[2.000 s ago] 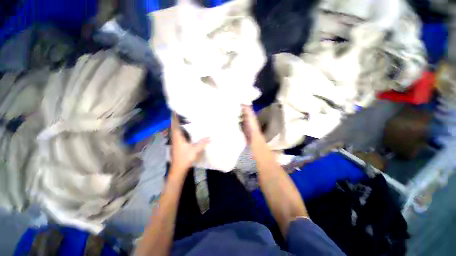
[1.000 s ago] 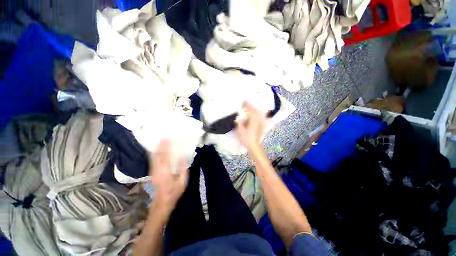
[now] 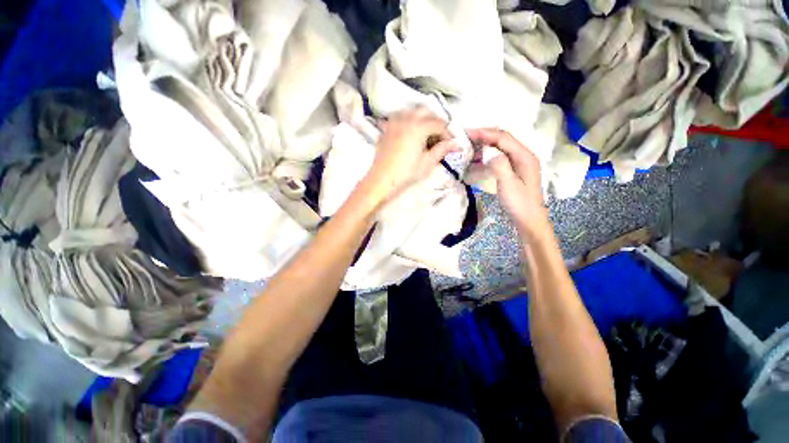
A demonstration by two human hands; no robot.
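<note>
A beige cut-piece bundle [image 3: 389, 242] lies in front of me at the centre, with dark fabric showing at its right side. My left hand [image 3: 413, 149] is on its top, fingers bent and pinching a small pale piece at its middle; whether this is a tie strip or a label is too blurred to tell. My right hand [image 3: 509, 164] is just to the right, fingertips pinching the same small piece. A second beige bundle [image 3: 234, 130], tied round its middle, lies left of my hands.
More beige bundles [image 3: 95, 251] lie at the far left, and others [image 3: 644, 86] at the upper right. A red object [image 3: 744, 128] is at the right. A blue crate [image 3: 606, 294] and black cloth [image 3: 692, 372] are at the lower right. The floor [image 3: 623, 208] is speckled grey.
My hands were apart on the bundles. They have come close together at the central bundle's middle, my left hand moving right and up. The second bundle now lies free of my left hand.
</note>
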